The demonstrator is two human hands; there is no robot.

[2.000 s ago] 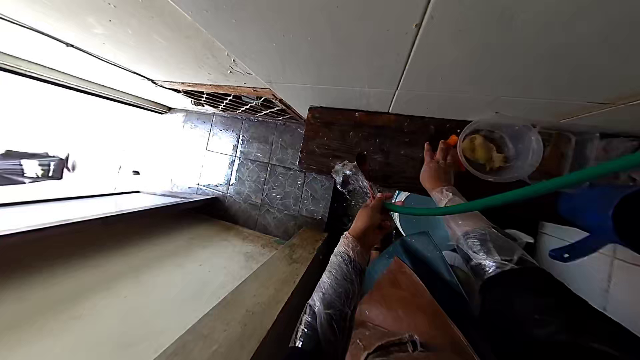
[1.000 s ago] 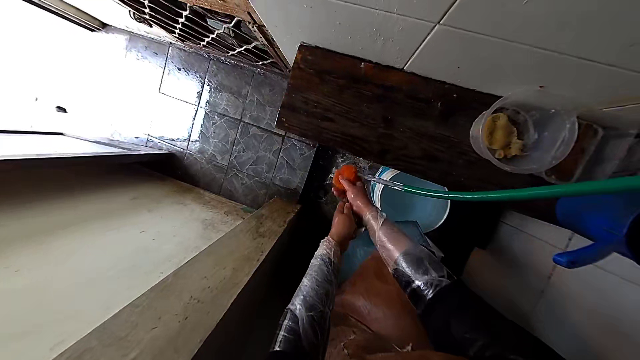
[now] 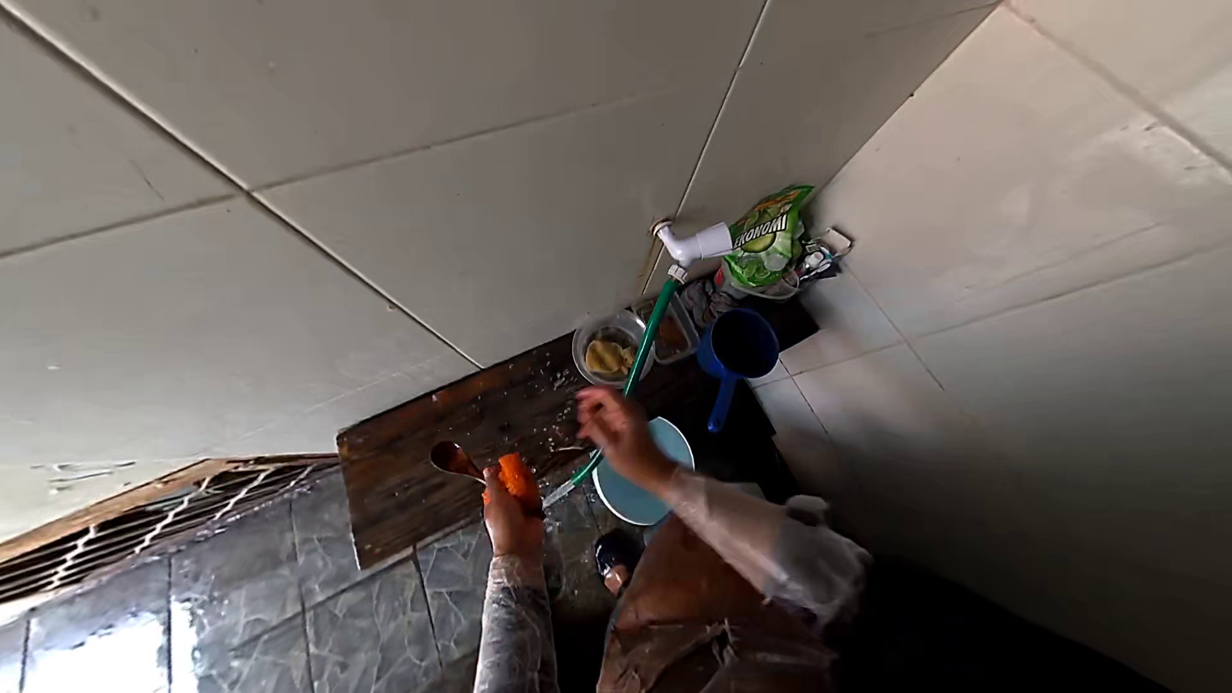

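Observation:
My left hand [image 3: 510,520] is closed around an orange sponge [image 3: 519,480] and a brown spoon or small ladle [image 3: 453,459], whose bowl points up and left. Raised with bent fingers, my right hand [image 3: 624,433] is over the green hose [image 3: 651,332], near the round bucket [image 3: 647,486]; nothing is plainly in it. Water runs from the hose's lower end beside my left hand. A clear plastic bowl [image 3: 580,354] with a yellowish lump [image 3: 608,357] stands just above my right hand. Clear plastic covers both forearms.
A dark wooden board [image 3: 404,491] runs along the tiled wall. At its right are a clear tray [image 3: 685,330], a blue dipper [image 3: 739,345] and a green pouch [image 3: 770,236]. The hose joins a white pipe elbow [image 3: 685,245]. A metal grille [image 3: 144,534] lies lower left, above wet floor tiles [image 3: 366,616].
The view has turned strongly toward the wall corner. My hands, together at the orange sponge one second ago, are now apart. The spoon now shows in my left hand.

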